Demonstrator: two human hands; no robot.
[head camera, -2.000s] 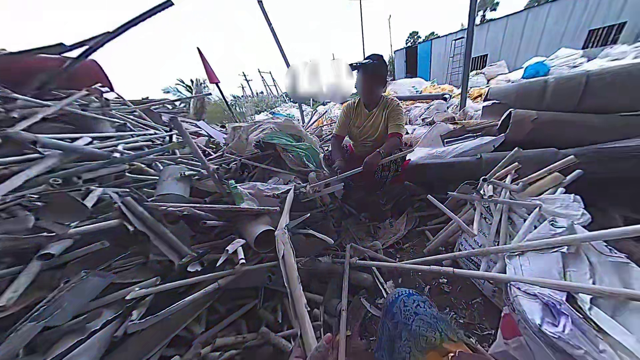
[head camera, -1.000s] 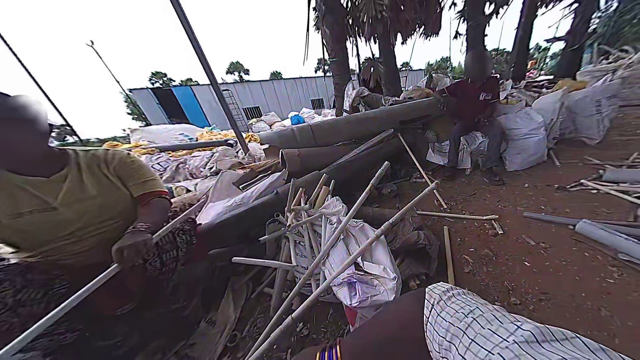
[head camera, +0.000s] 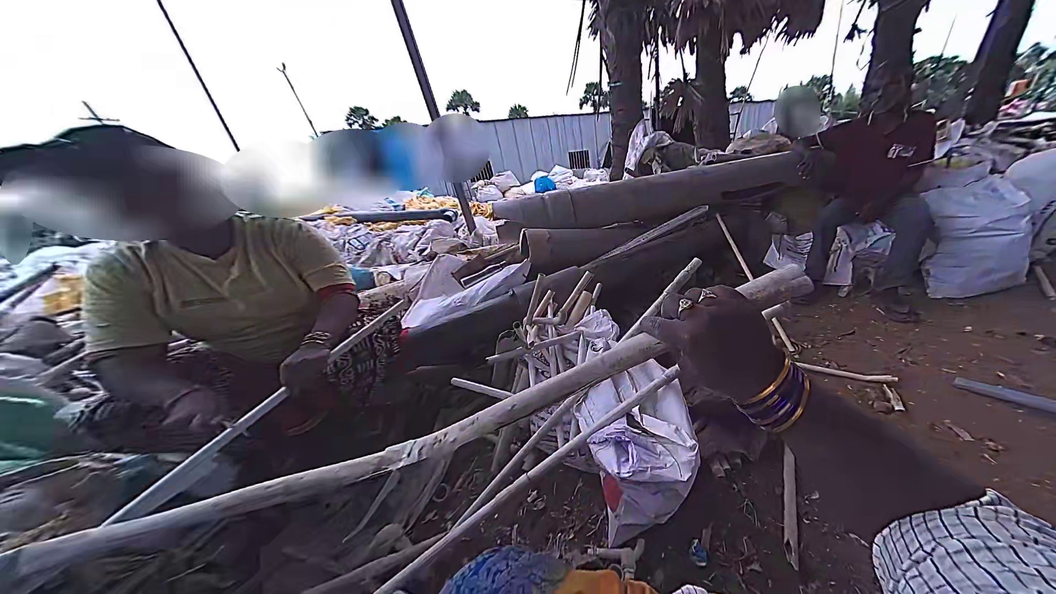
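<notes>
My right hand (head camera: 718, 342), with bangles at the wrist, grips a long pale plastic pipe (head camera: 462, 433) near its upper right end. The pipe slants down across the view to the lower left edge. Under it, thinner pipes (head camera: 569, 458) lie at a slant near a white woven sack (head camera: 643, 437) stuffed with short pipe pieces (head camera: 557, 338). My left hand is out of view. At the left, a seated person in a yellow shirt (head camera: 214, 289) holds a thin grey pipe (head camera: 247, 421) in both hands.
Large grey pipes (head camera: 652, 191) lie behind the sack. Another person (head camera: 879, 165) sits at the right beside full white sacks (head camera: 978, 235). Loose pipe pieces (head camera: 850, 373) lie on the brown dirt (head camera: 949, 355). A dark pole (head camera: 421, 66) rises behind the seated person at the left.
The view has swung right from the pipe heap. My right arm, low at the edge one second ago, is now raised with the hand around a long pipe.
</notes>
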